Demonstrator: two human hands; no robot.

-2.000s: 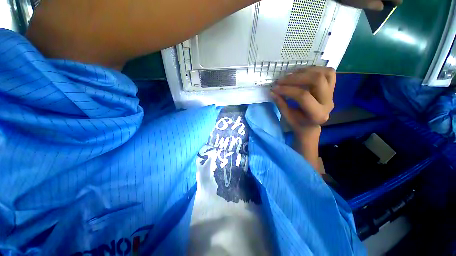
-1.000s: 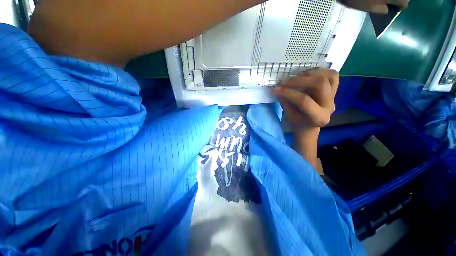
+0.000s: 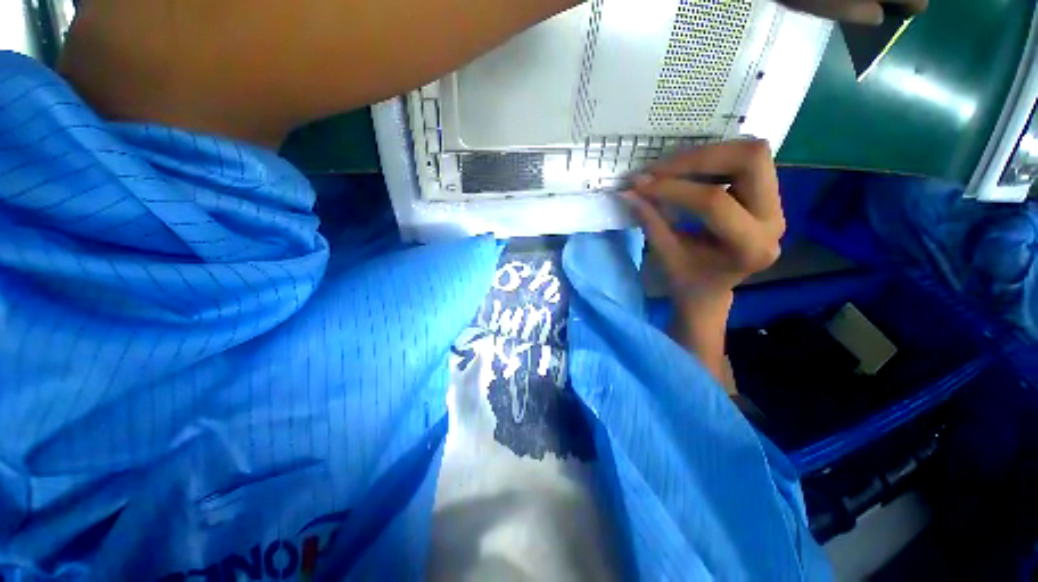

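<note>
The pale silver-white laptop bottom cover (image 3: pixel 535 91) lies with its inner side up at the top centre, its upper part cut off by the picture's edge. Its perforated vent areas and clips show. My left forearm crosses over its far left part. My left hand (image 3: pixel 848 9), partly cut off at the top right, holds a dark, pointed sheet-like piece (image 3: pixel 874 43) beyond the cover's right edge. My right hand (image 3: pixel 711 216) is at the cover's near edge, right of the small vent, with thumb and index fingertips close together. Whether they pinch something is too blurred to tell.
A white sheet or liner (image 3: pixel 518 219) shows under the cover at its near edge. The green mat (image 3: pixel 911 125) lies right of it. Below right are a blue bin (image 3: pixel 888 398) with a pale box-like piece (image 3: pixel 862 338) and blue cloth (image 3: pixel 945 244). A white-edged object (image 3: pixel 1007 142) is at far right.
My right hand's fingers have lifted and straightened somewhat, the fingertips staying near the cover's near edge. My left hand has stayed nearly in place with the dark piece.
</note>
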